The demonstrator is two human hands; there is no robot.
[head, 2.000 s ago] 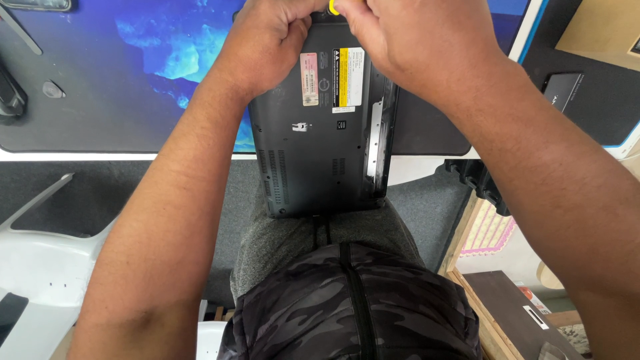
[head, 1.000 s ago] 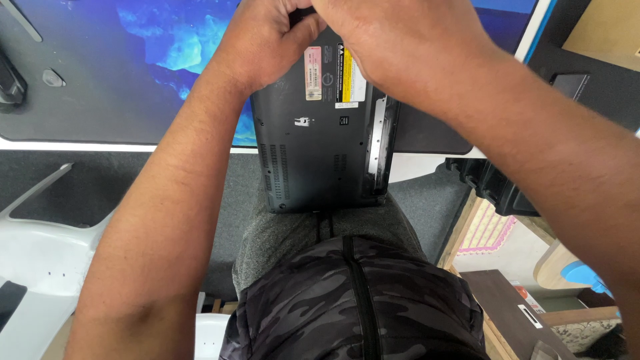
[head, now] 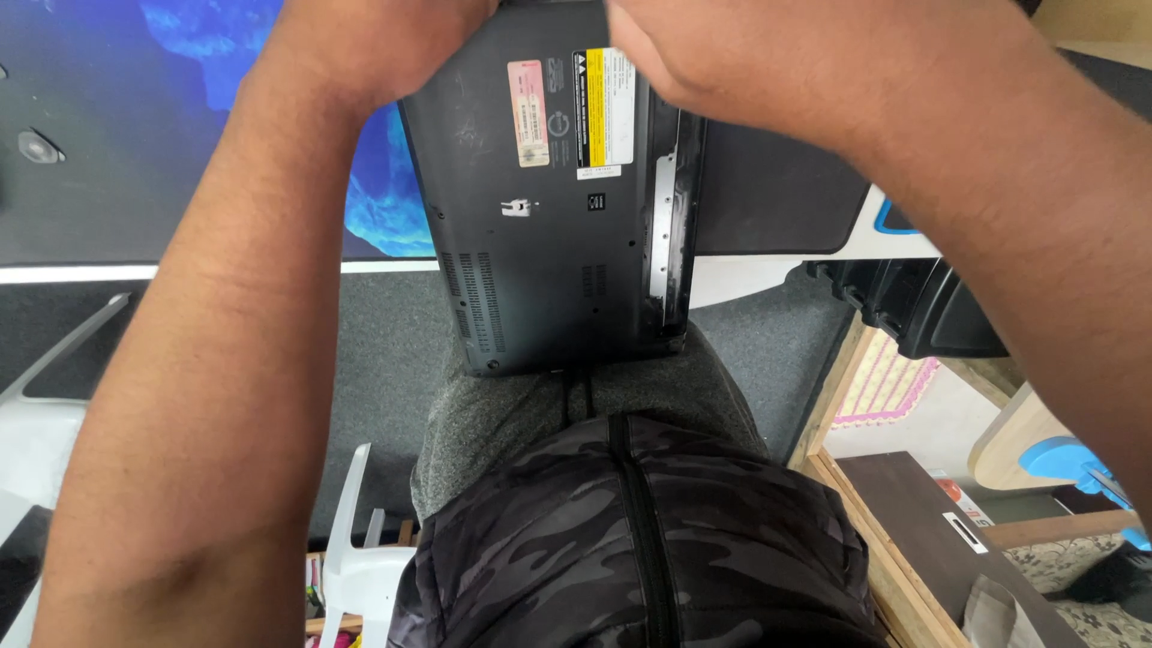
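A black laptop (head: pixel 540 270), its underside up, extends from the table over my lap. Its underside bears vents, screw holes, a pink label (head: pixel 529 112) and a yellow and white label (head: pixel 605 108). A bare metal strip (head: pixel 664 234) shows along its right side. My left hand (head: pixel 396 45) is at the laptop's far left edge, its fingers cut off by the top of the frame. My right hand (head: pixel 675 45) is over the far right part, its fingertips likewise out of view. Whether either hand grips something cannot be seen.
The laptop lies across a blue and black desk mat (head: pixel 774 180) on a white-edged table (head: pixel 387 266). White plastic chairs (head: pixel 360 558) stand below at the left. Black plastic parts (head: pixel 918 306) jut out at the right, above a wooden frame (head: pixel 864 531). A small grey object (head: pixel 40 147) lies at far left.
A yellow piece seen at my right fingers two seconds ago is out of sight now. Both hands have stayed at the laptop's far end, and the view has shifted slightly.
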